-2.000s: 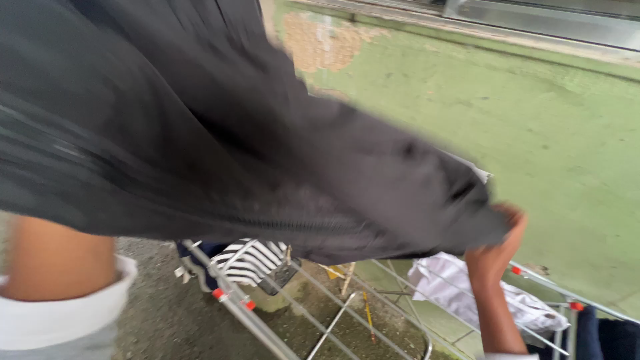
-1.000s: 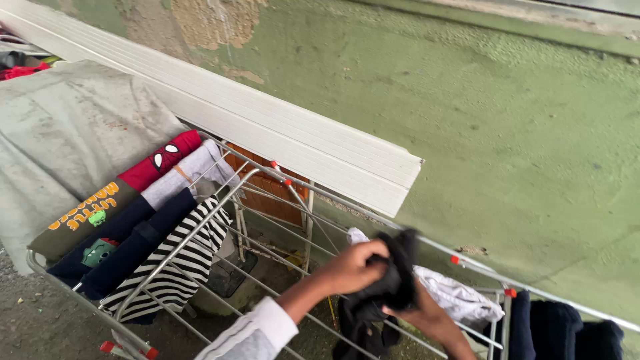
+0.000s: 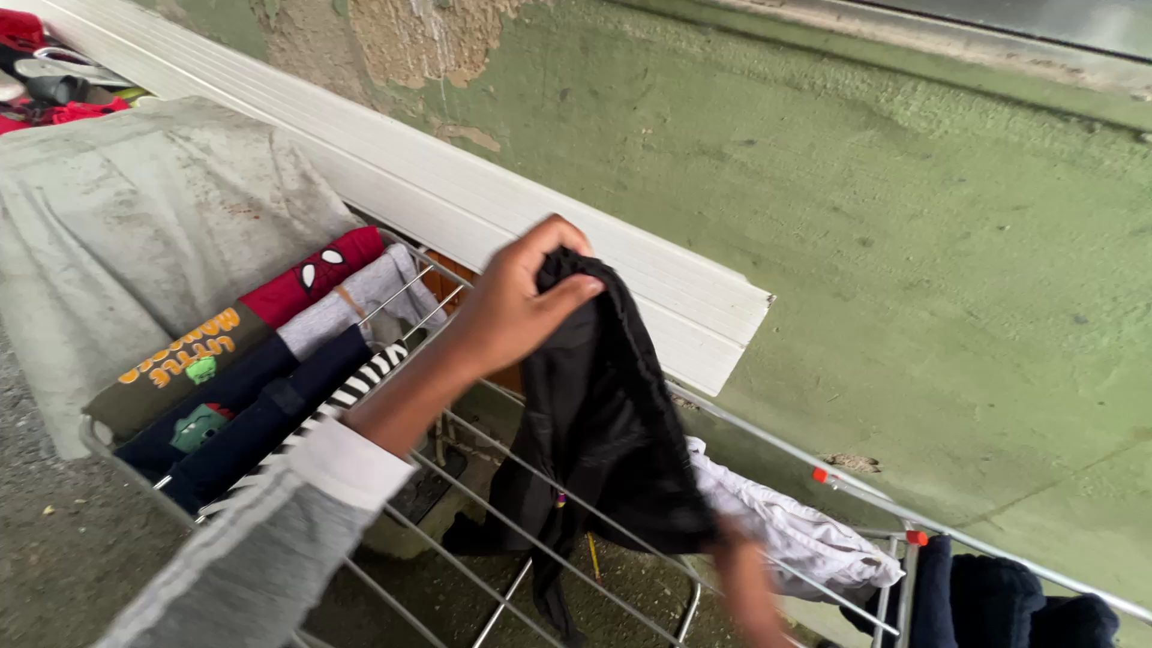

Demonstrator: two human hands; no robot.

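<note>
A black cloth garment (image 3: 603, 405) hangs in folds over the wire rungs of a metal drying rack (image 3: 504, 450). My left hand (image 3: 540, 292) pinches its gathered top edge between thumb and fingers, above the rack. Lower down on the right, my right hand (image 3: 742, 576) is blurred at the garment's lower right corner and seems to hold it; its fingertips are partly hidden. A white garment (image 3: 792, 526) lies over the rack just beyond that hand.
Rolled or draped clothes, among them a red one (image 3: 310, 274) and a striped one (image 3: 360, 382), hang at left. Dark garments (image 3: 994, 589) hang at lower right. A long white panel (image 3: 576, 234) runs along the green wall (image 3: 855, 225). A grey sheet (image 3: 153, 207) drapes at left.
The dark garment was spread wide across the view two seconds ago and bunched between both hands one second ago. Now it hangs down, with my left hand at its top and my right hand lower.
</note>
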